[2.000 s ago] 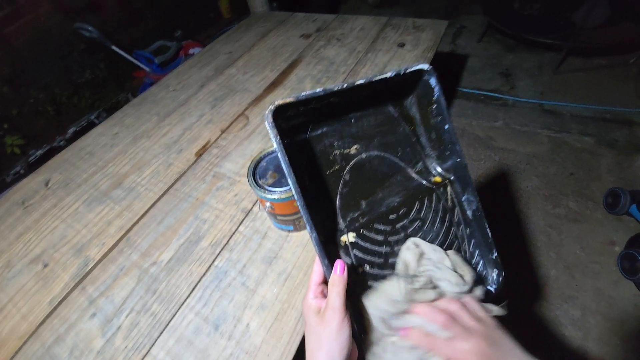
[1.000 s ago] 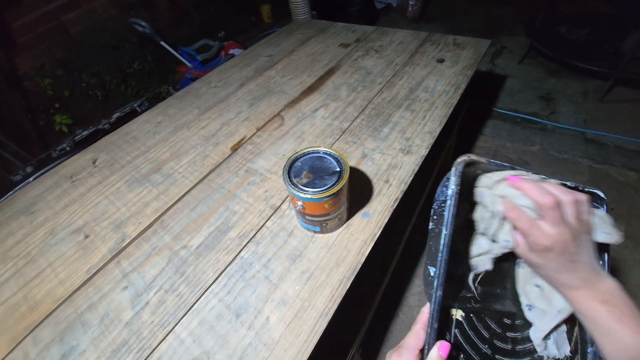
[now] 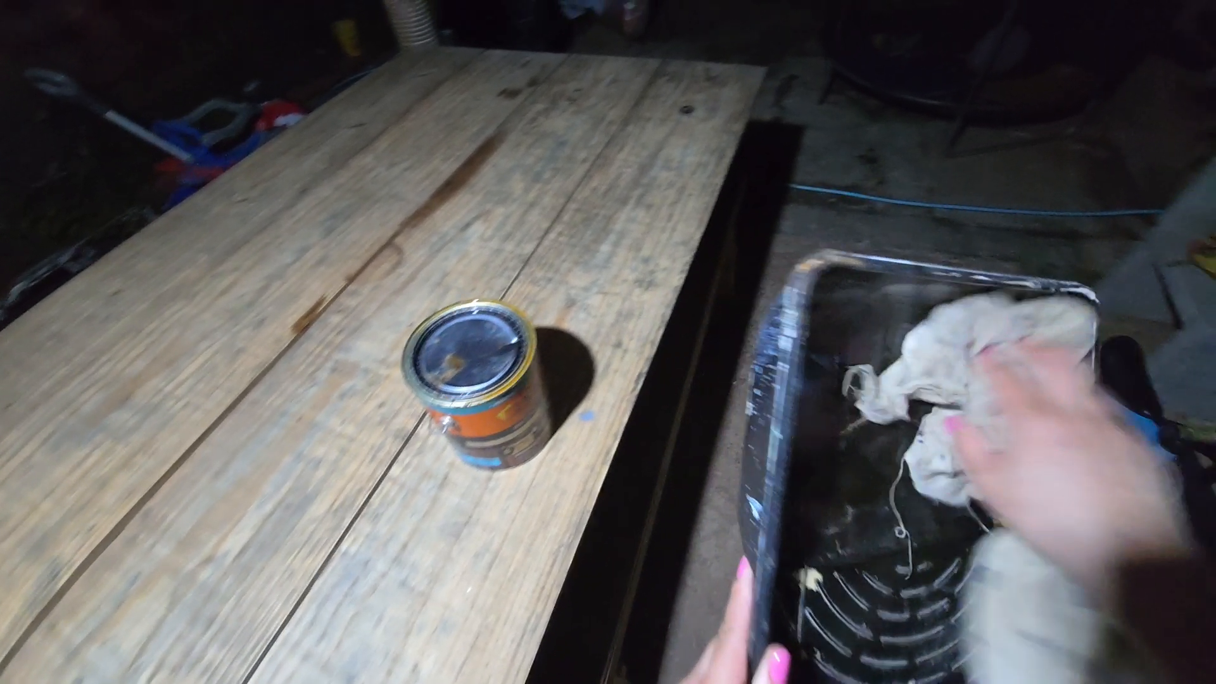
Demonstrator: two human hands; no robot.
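Observation:
A black plastic paint tray with pale paint marks on its rim is held off the table's right edge. My left hand grips its near left edge, with the fingertips at the side and the rest out of frame. My right hand, blurred, presses a crumpled off-white rag onto the tray's inside; part of the cloth hangs down over the ribbed end. Loose threads trail from the rag. On the table stands a closed metal paint can with an orange and brown label.
The wooden plank table fills the left and middle. Beyond its right edge a thin blue cord lies on the dark floor. Red and blue objects are behind the table's left edge. A dark round item stands at the back right.
The tray, at first overlapping the table beside the can, has moved right, off the table's edge. The rag has gone from the tray's near ribbed end toward its far end.

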